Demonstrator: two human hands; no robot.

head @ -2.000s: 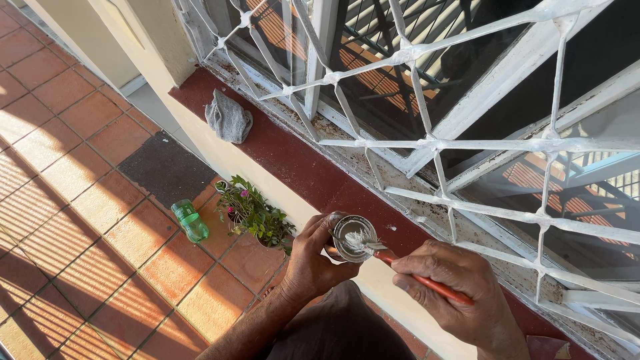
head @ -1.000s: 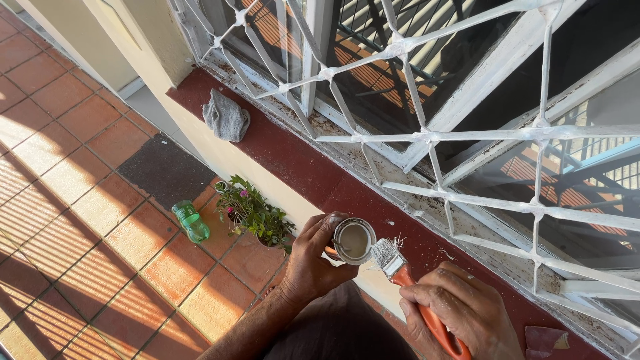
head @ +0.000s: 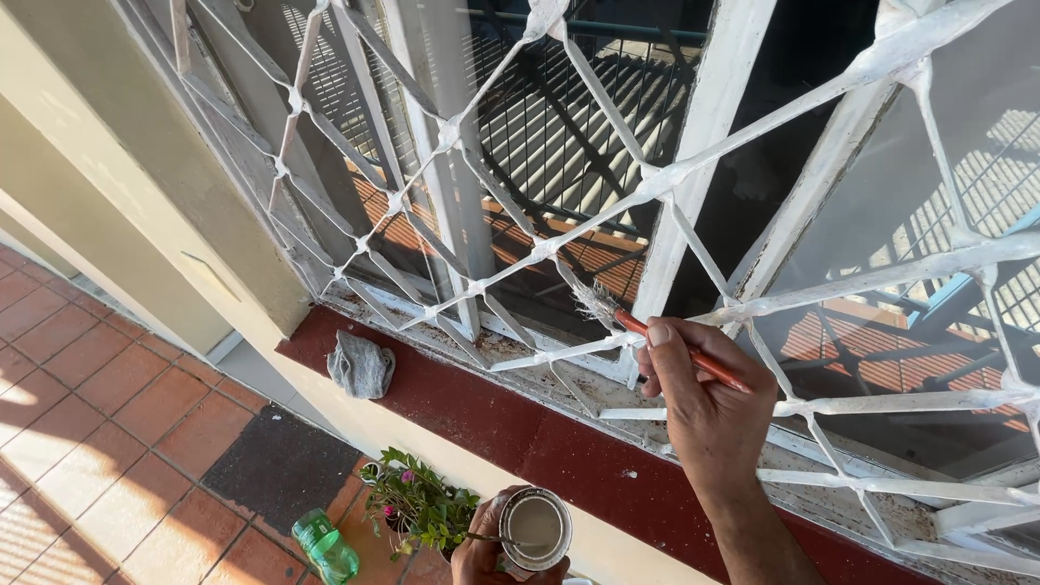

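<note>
My right hand grips a paintbrush by its red handle. The white-coated bristles are at the white metal window grille, by a slanting bar; whether they touch it I cannot tell. Low in the view my left hand holds an open paint can with whitish paint inside and a thin stick or handle across its mouth. The can is below the red window sill, beside the potted plant. Behind the grille stand white window frames with glass panes.
A crumpled grey cloth lies on the sill's left end. Below, on the terracotta tiled floor, are a green plastic bottle, a flowering potted plant and a dark patch. A beige wall edge rises at the left.
My right hand has moved the brush from the can up to the grille. In the earliest frame the bristles were at the can's mouth. My left hand still holds the can. The view has shifted.
</note>
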